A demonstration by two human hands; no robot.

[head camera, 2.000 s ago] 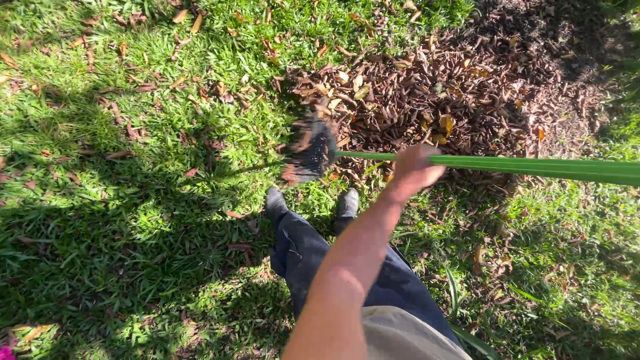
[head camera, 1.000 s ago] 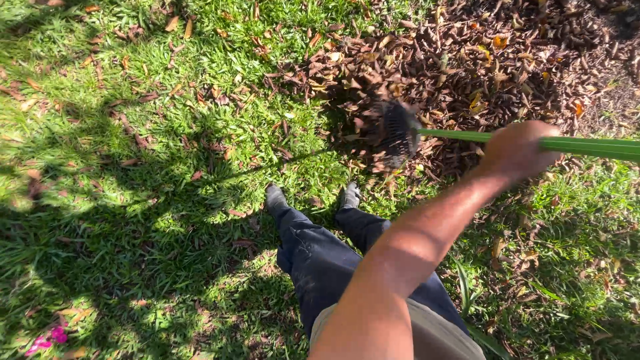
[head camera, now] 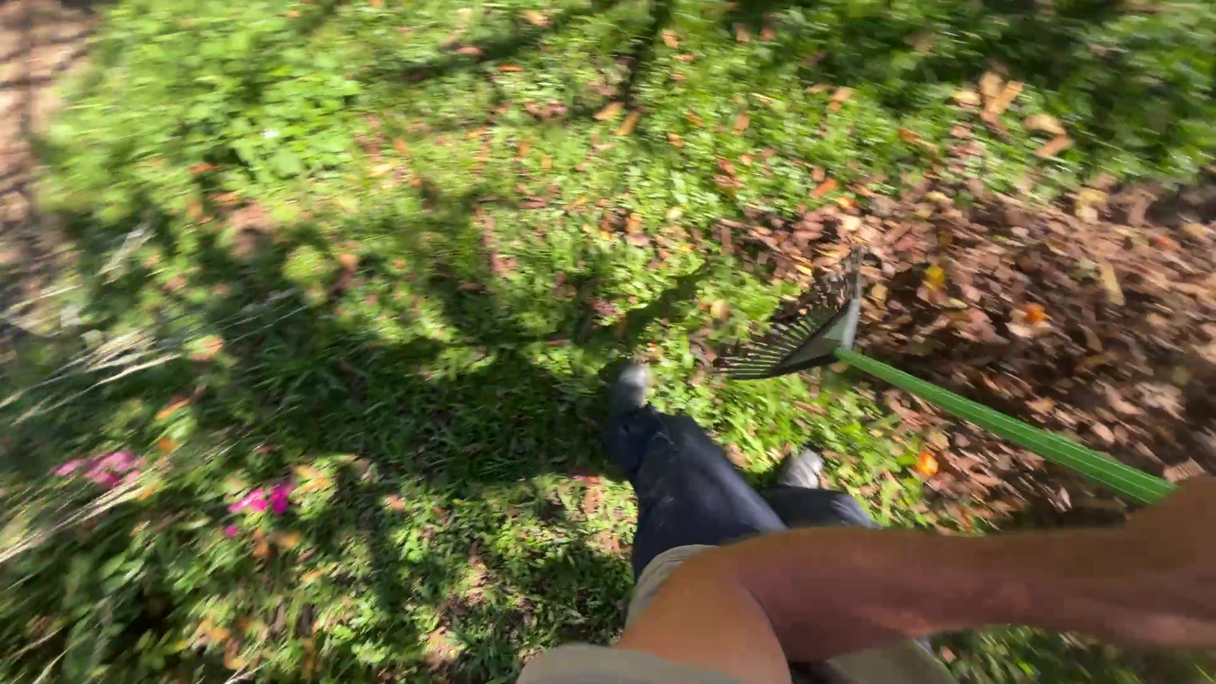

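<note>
A leaf rake's dark fan head (head camera: pixel 803 328) stands at the left edge of a pile of dry brown leaves (head camera: pixel 1073 313), its tines pointing down and left. From it the green handle (head camera: pixel 1007 427) slants down to the right. My left hand (head camera: pixel 1183 541), partly cut off by the right edge of the view, is closed around that handle; the fingers are blurred. My left arm reaches across my body from the bottom. My right hand is out of view.
My feet, one ahead at the left (head camera: pixel 629 385) and one at the right (head camera: pixel 803 470), are on grass (head camera: pixel 427 408) dotted with loose leaves. Pink flowers (head camera: pixel 266 498) and blurred pale stems (head camera: pixel 85 370) are at the lower left. Bare brownish ground (head camera: pixel 33 123) shows at the upper left.
The view has shifted to the left. My left hand has moved to the right edge, still on the handle. The rake head has turned, and its tines now show side-on at the pile's edge.
</note>
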